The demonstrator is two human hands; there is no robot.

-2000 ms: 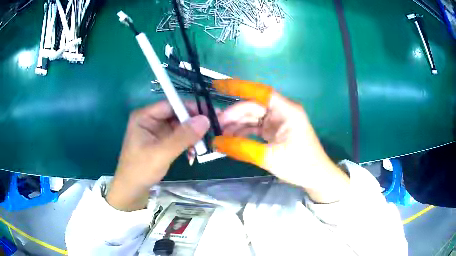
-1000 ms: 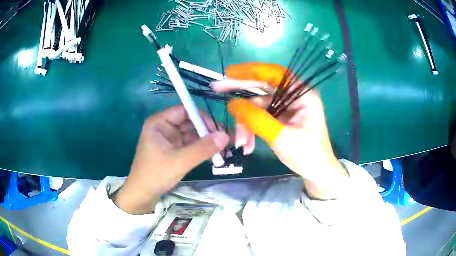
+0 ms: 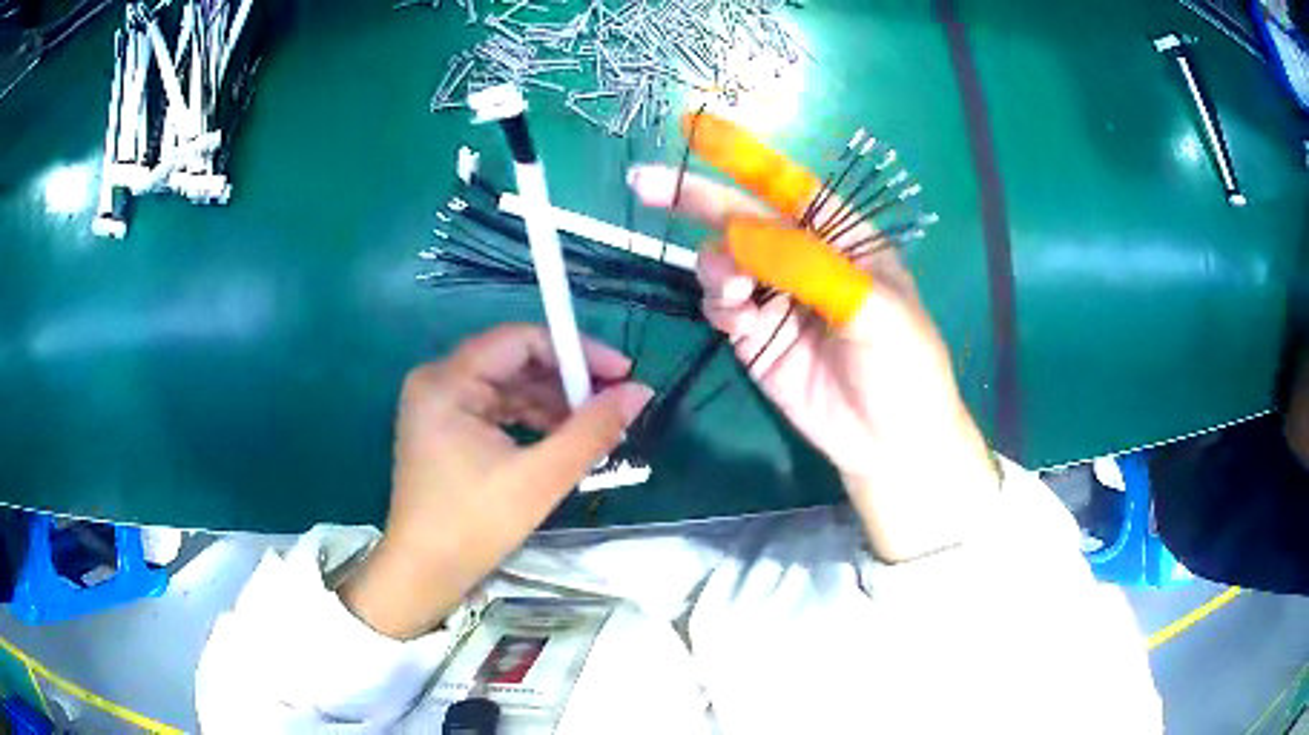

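Observation:
My left hand point(image 3: 495, 452) pinches a white sleeved cable point(image 3: 550, 280) near its lower end. The cable stands nearly upright in the picture, with a white connector point(image 3: 498, 104) at its top. A wider white connector housing point(image 3: 616, 475) sits just below my left fingertips, with black wires at it. My right hand point(image 3: 847, 323), with orange finger cots on thumb and index finger, holds several thin black lead wires point(image 3: 847, 216) fanned up to the right with pale tips. A single dark wire point(image 3: 681, 180) stands near the index fingertip. The right palm is partly hidden.
A set-down harness with a white sleeve point(image 3: 600, 234) and fanned black wires lies behind the hands. Loose small silver parts point(image 3: 632, 55) are heaped at upper centre. A harness bundle point(image 3: 172, 129) lies upper left, a separate harness point(image 3: 1209, 122) upper right, past the dark line point(image 3: 991, 237).
My right hand first moved right, away from the housing; its fingers have since opened wider and risen. The sleeved cable in my left hand has turned more upright.

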